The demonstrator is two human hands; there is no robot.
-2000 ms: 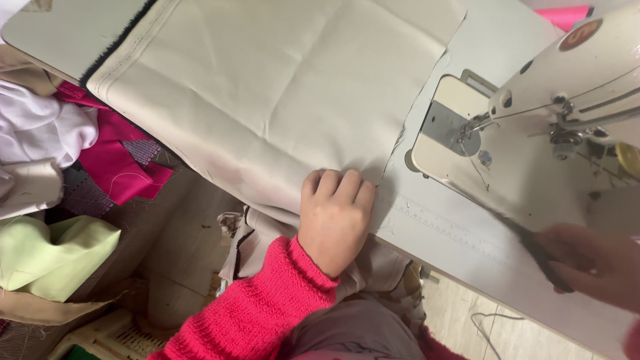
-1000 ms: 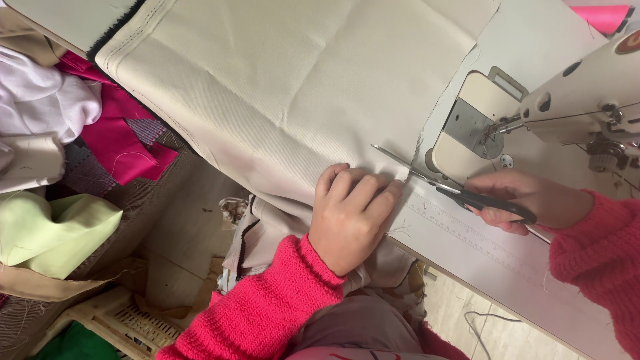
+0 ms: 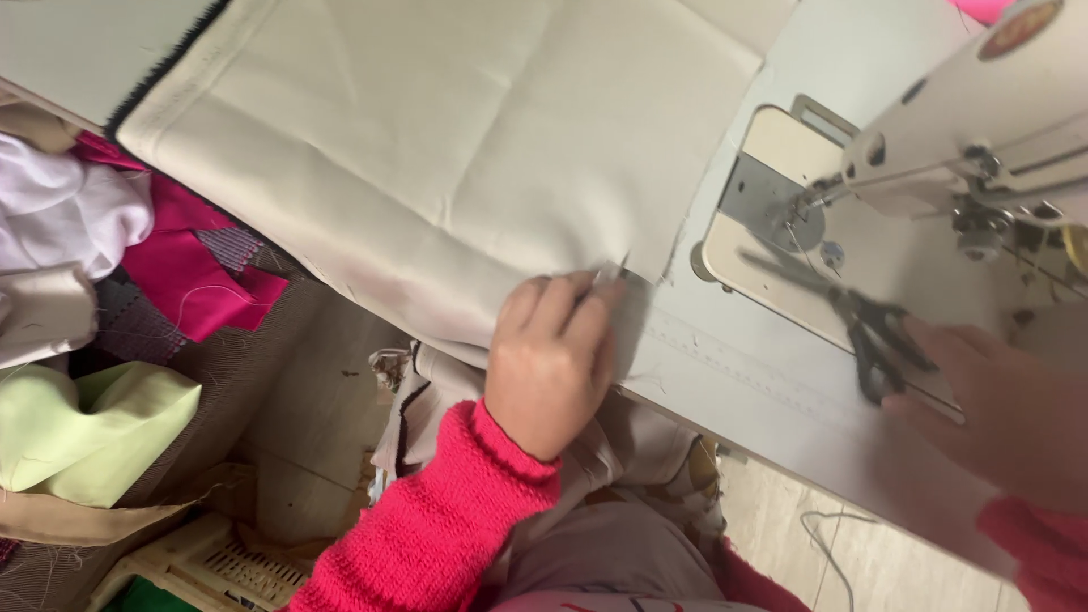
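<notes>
A large beige fabric panel point(image 3: 476, 127) lies folded on the white sewing table point(image 3: 765, 374), with dark overlocked stitching along its left edge. At the panel's near right corner, my left hand point(image 3: 552, 357) pinches a small piece of the fabric between thumb and fingers. My right hand point(image 3: 994, 399), blurred, is at the handles of black-handled scissors point(image 3: 850, 306), beside the machine's bed. The blades point up and left over the bed. Blur hides how firmly the fingers sit on the handles.
A white industrial sewing machine point(image 3: 960, 161) stands at the right, its needle over the metal plate. Pink, white and lime-green cloth point(image 3: 102, 433) is heaped at the left, above a cream plastic crate point(image 3: 229, 561). More beige fabric hangs below the table's edge. A thin cord lies on the floor.
My right hand has drawn the scissors away from the fabric's corner, rightward to the machine bed. The left hand now pinches a small piece of fabric at the corner.
</notes>
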